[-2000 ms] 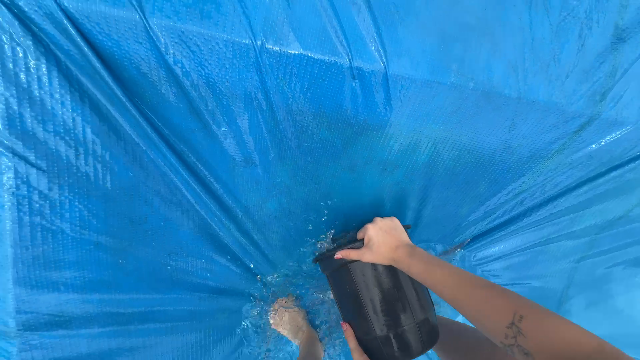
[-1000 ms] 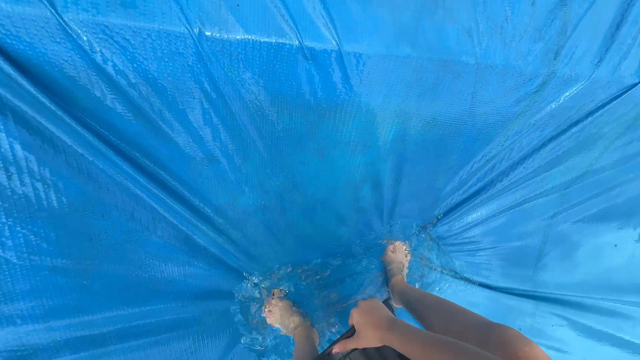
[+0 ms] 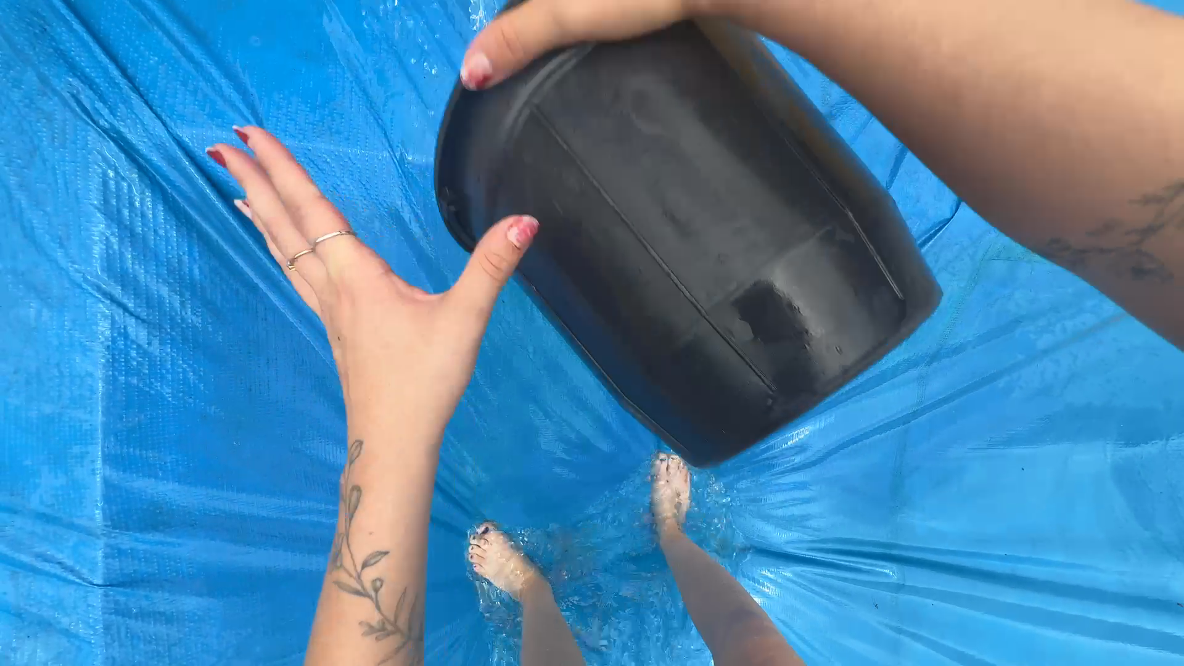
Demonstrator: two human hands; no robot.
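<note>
A black plastic bucket is held up, tilted with its rim toward the upper left and its base toward the lower right. My right hand grips it at the rim, the thumb on the outer side and the other fingers mostly hidden. To the left of the bucket, my left hand is spread with nothing in it; its thumb tip overlaps the bucket's side near the rim, and whether they touch I cannot tell. The inside of the bucket is out of sight.
Blue tarpaulin with folds and creases spreads below. My two bare feet stand on it in shallow water. Some water drops show at the top, beyond the bucket's rim.
The bucket, low between my legs and mostly out of view a second ago, has come up and forward in my right hand. My left hand has come into view, spread.
</note>
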